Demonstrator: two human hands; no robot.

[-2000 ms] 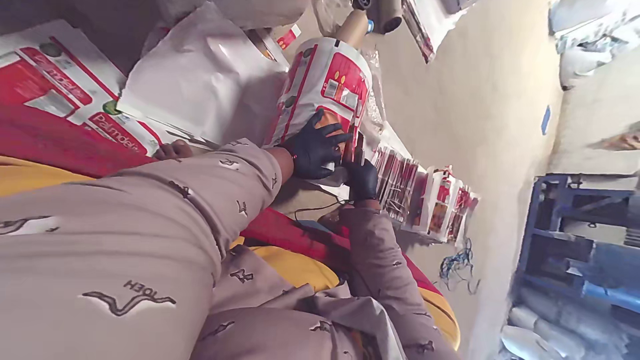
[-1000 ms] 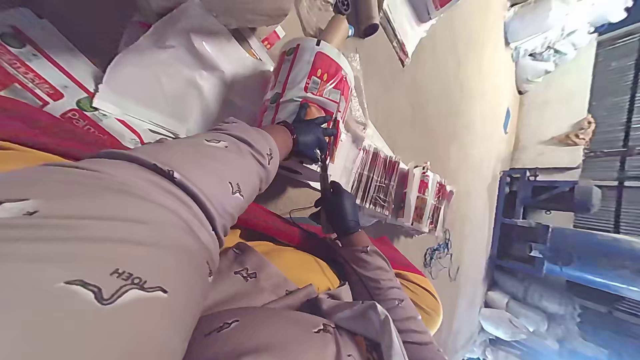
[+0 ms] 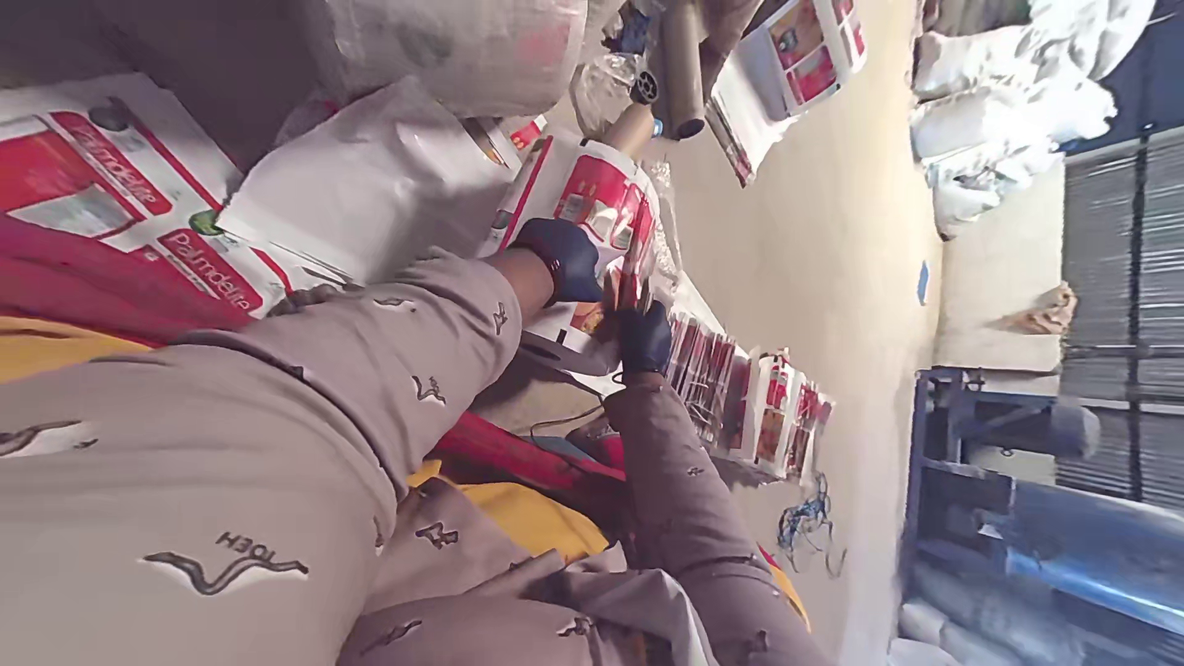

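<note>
A large roll of red and white printed plastic film (image 3: 592, 185) lies on a pale brown core, tilted, ahead of my body. My left hand (image 3: 561, 259), in a dark glove, is curled over the roll's near side at the film. Close to its right, my right hand (image 3: 645, 340), also in a dark glove, is at the loose film. Folded red film (image 3: 636, 245) rises between and above the two hands. My fingertips are partly hidden there, and whether my right hand holds anything is unclear. Stacked printed film pieces (image 3: 703, 375) stand beside my right hand.
More banded stacks (image 3: 775, 412) stand farther right, near a tangle of blue string (image 3: 807, 525). Cardboard cores (image 3: 682, 69) and a wrapped roll (image 3: 453, 51) are at the top. Printed sheets (image 3: 120, 194) lie left. A blue metal machine (image 3: 1091, 546) stands at the lower right.
My right hand has moved up to the roll, close to my left hand; one second ago it was lower and held a thin dark tool. Folded film now rises between the hands.
</note>
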